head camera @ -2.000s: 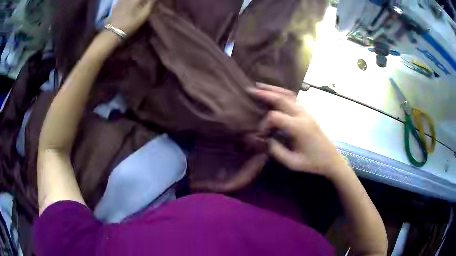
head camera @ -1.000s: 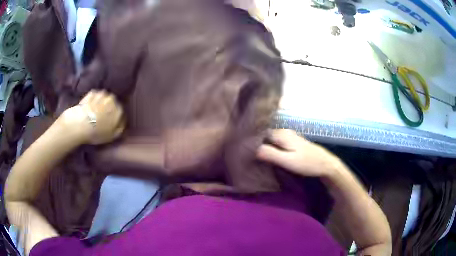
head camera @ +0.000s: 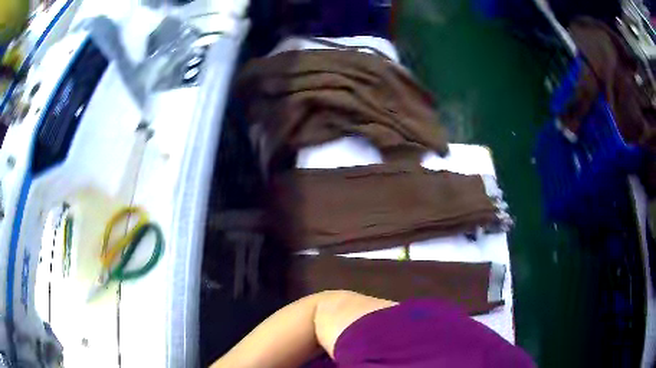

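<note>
Neither of my hands is in the picture; only a bare arm and a purple sleeve show at the bottom edge. Nearest in front of me, brown cut panels (head camera: 388,205) lie flat on a low white surface (head camera: 496,169) beside the sewing table. Another brown panel (head camera: 403,279) with a pale end lies nearer to me. A folded, rumpled brown fabric pile (head camera: 345,93) lies at the far end. The picture is blurred.
The white sewing machine table (head camera: 190,215) runs along the left. Scissors with green and yellow handles (head camera: 137,248) lie on it. A green floor (head camera: 529,287) is to the right, with blue crates or bags (head camera: 590,165) and brown fabric beyond.
The view has swung right, from the garment at the machine to the panels beside the table. Both hands and the large brown garment they held have left the picture.
</note>
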